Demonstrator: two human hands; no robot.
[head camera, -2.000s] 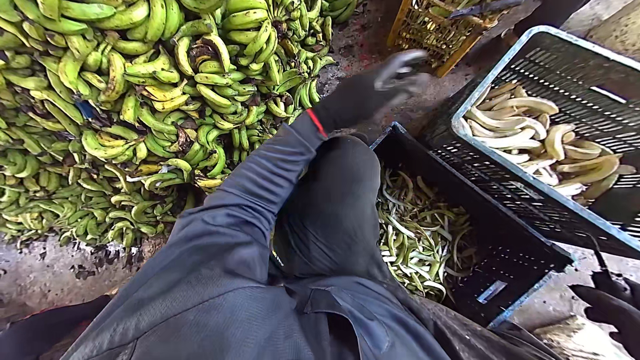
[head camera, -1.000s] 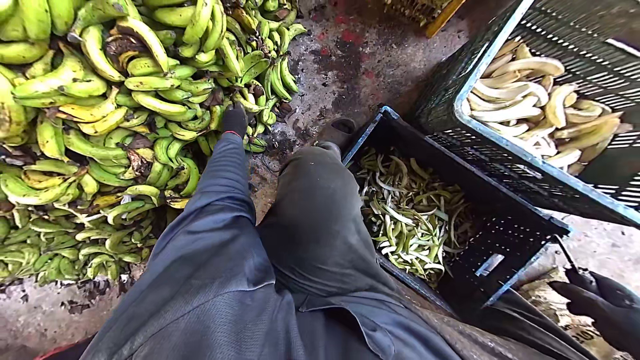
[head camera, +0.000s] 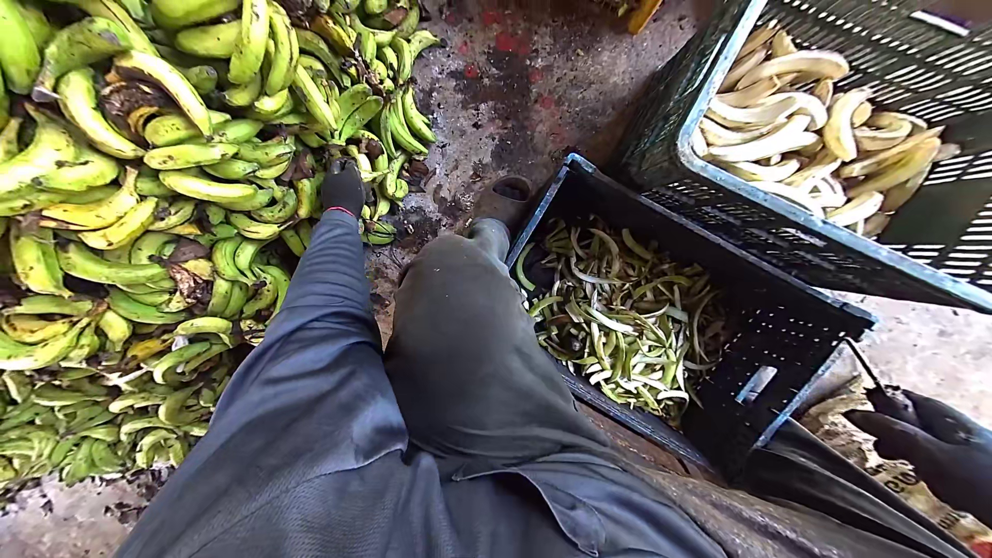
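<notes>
My left hand (head camera: 342, 186), in a dark glove with a red cuff edge, reaches into a large pile of green plantains (head camera: 194, 155) and touches a bunch at the pile's right edge; its fingers are mostly hidden. My right hand (head camera: 922, 434), also dark-gloved, is at the lower right, closed around a thin dark tool (head camera: 864, 363) that points up and left. Between my hands, a black plastic crate (head camera: 775, 310) holds green and whitish plantain peels (head camera: 620, 310). Peeled plantains (head camera: 806, 132) lie in a larger dark slatted crate (head camera: 721, 93) at the upper right.
My bent knee (head camera: 473, 341) and shoe (head camera: 508, 200) are between the pile and the peel crate. A sack with printing (head camera: 903, 484) lies under my right hand. The floor (head camera: 496, 93) is stained, and part of a yellow crate (head camera: 643, 14) shows at the top.
My left hand has moved from above my knee, near the crates, left to the plantain pile. My right hand stays at the lower right. The view has shifted somewhat.
</notes>
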